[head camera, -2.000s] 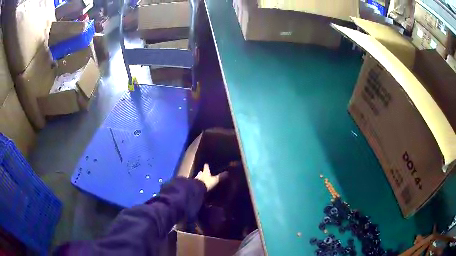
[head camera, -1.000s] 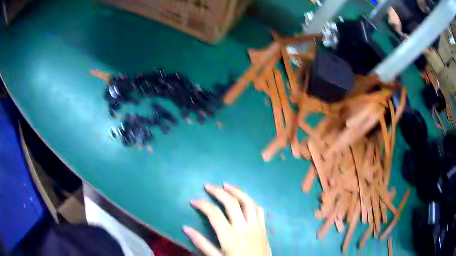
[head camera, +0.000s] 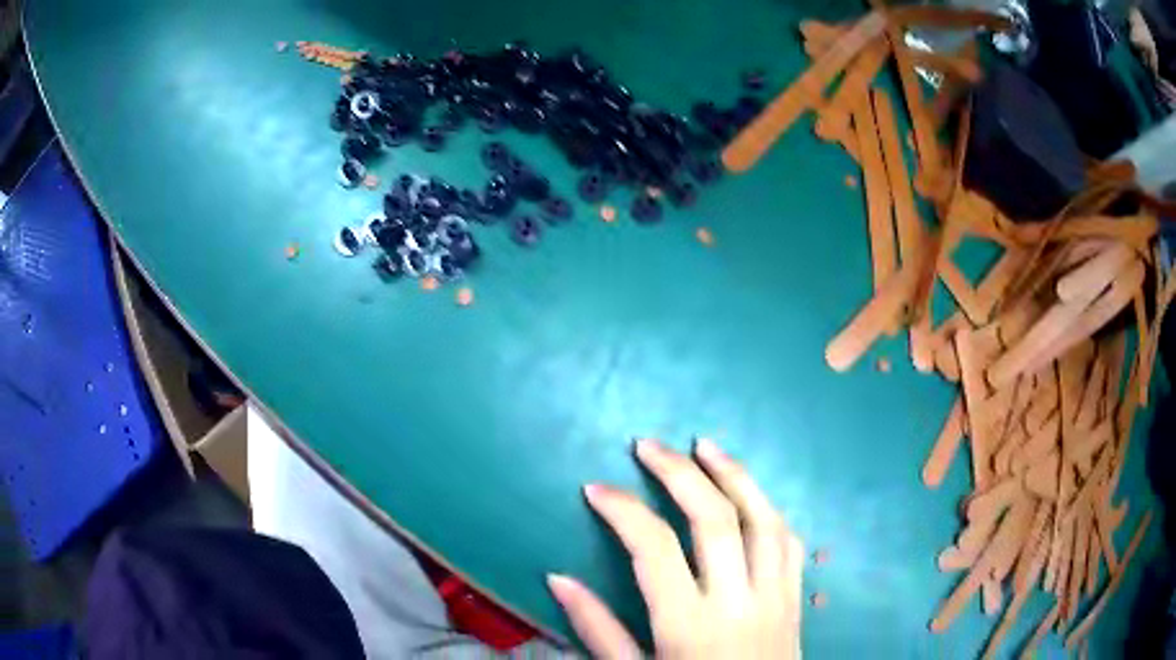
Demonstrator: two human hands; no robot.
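My right hand (head camera: 709, 567) lies palm down on the green table (head camera: 516, 413), fingers spread and empty. A dark sleeve (head camera: 219, 593) of my left arm shows at the lower left; my left hand is not visible. A heap of small shiny black buttons (head camera: 555, 103) lies beyond my right hand, up and to its left. A big pile of tan-orange straps (head camera: 1032, 451) lies to its right. A black housing (head camera: 1025, 142) sits among the straps at the upper right.
Small orange discs (head camera: 329, 54) cluster beyond the buttons, with others scattered singly. A pale frame leg (head camera: 1154, 161) is at the right edge. Below the curved table edge at left are a blue platform (head camera: 71, 348) and an open carton (head camera: 226, 451).
The view has swung from the floor and lower carton to the straps, then slightly back left. The left hand, earlier reaching into the carton, is out of sight. The right hand has come into view.
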